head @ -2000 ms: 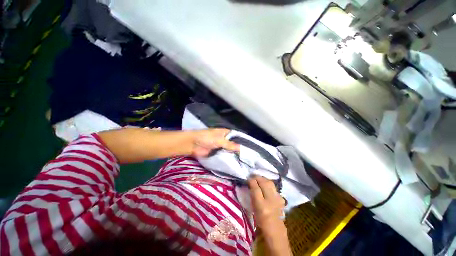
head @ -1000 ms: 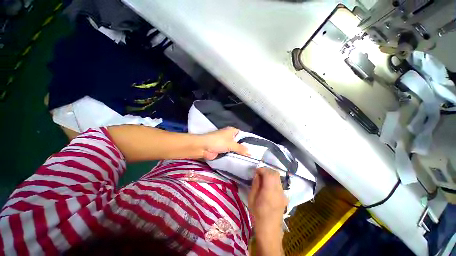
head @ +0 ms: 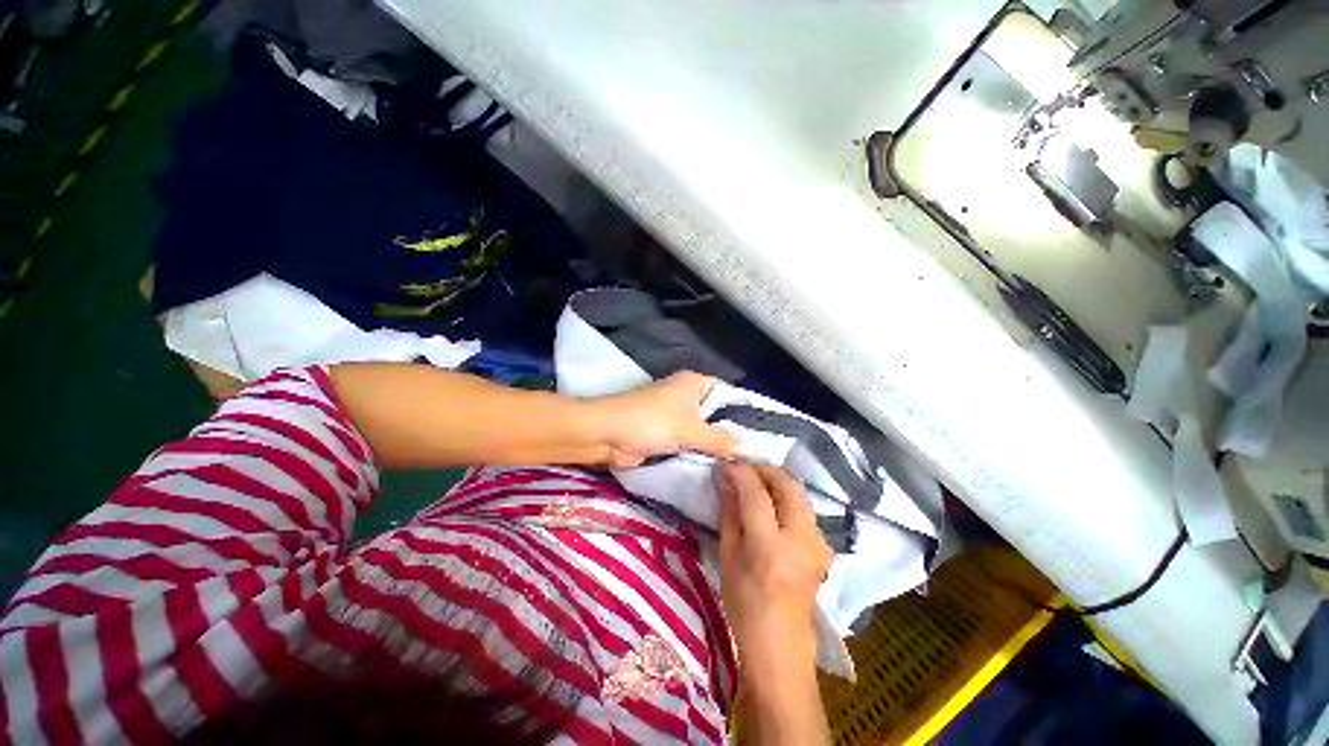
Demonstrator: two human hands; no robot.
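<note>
A charcoal grey garment piece with white lining [head: 816, 437] lies bunched over the lap, beside the table edge. My left hand [head: 663, 420] comes in from the left and grips the white cloth near a dark curved band. My right hand [head: 773, 542] comes up from below, its bent fingertips meeting the left fingertips on the cloth at a narrow dark edge. I cannot tell whether a small tool is in the right fingers; the fingertips are partly hidden.
The white table edge [head: 729, 233] runs diagonally beyond the lap, with a sewing machine [head: 1202, 102] and loose white strips [head: 1268, 372] at right. A yellow crate [head: 933, 656] stands below the edge. Navy garments [head: 321, 204] lie at left.
My right hand has moved up and left to the left fingertips, its fingers less tightly curled than a second ago. The left hand keeps its hold. The view has shifted slightly.
</note>
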